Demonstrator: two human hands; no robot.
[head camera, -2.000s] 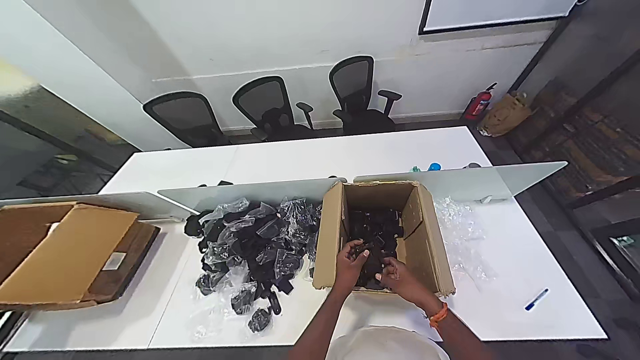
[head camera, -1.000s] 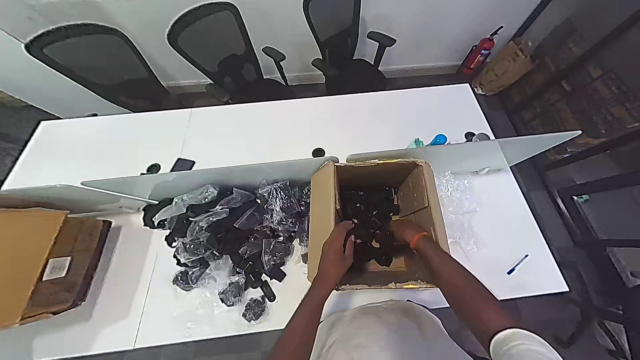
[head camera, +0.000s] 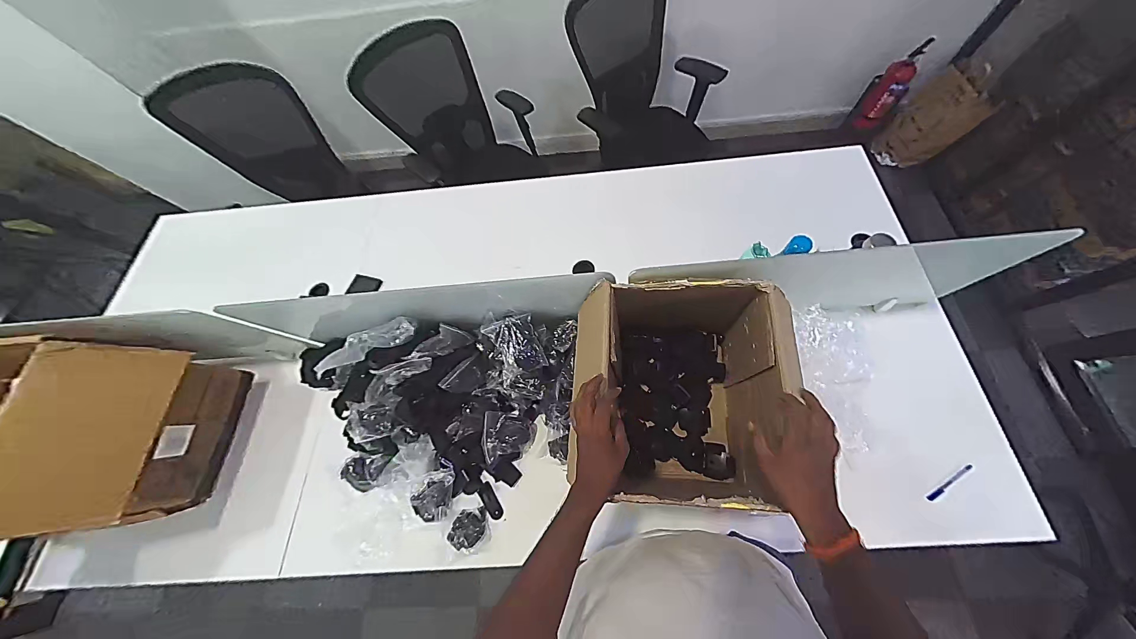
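An open cardboard box (head camera: 763, 417) stands on the white table, with many small black items (head camera: 670, 390) heaped inside, mostly toward its left; what they are exactly cannot be told. My left hand (head camera: 599, 435) grips the box's left wall near the front corner, fingers over the rim. On the opposite wall, my right hand (head camera: 803, 453) is closed over the rim, thumb inside; an orange band circles that wrist. Left of the box lies a large pile of black items in clear plastic bags (head camera: 444, 390), some of them loose.
A larger cardboard box (head camera: 80, 426) is at the far left. Glass dividers (head camera: 426, 311) run behind the pile and the open box. To the right lie clear plastic wrappings (head camera: 834, 355) and a pen (head camera: 949, 482). Mesh chairs (head camera: 426, 89) stand beyond the white table (head camera: 532, 209).
Both hands were inside the box among the black items; now they hold its left and right walls. The view has shifted.
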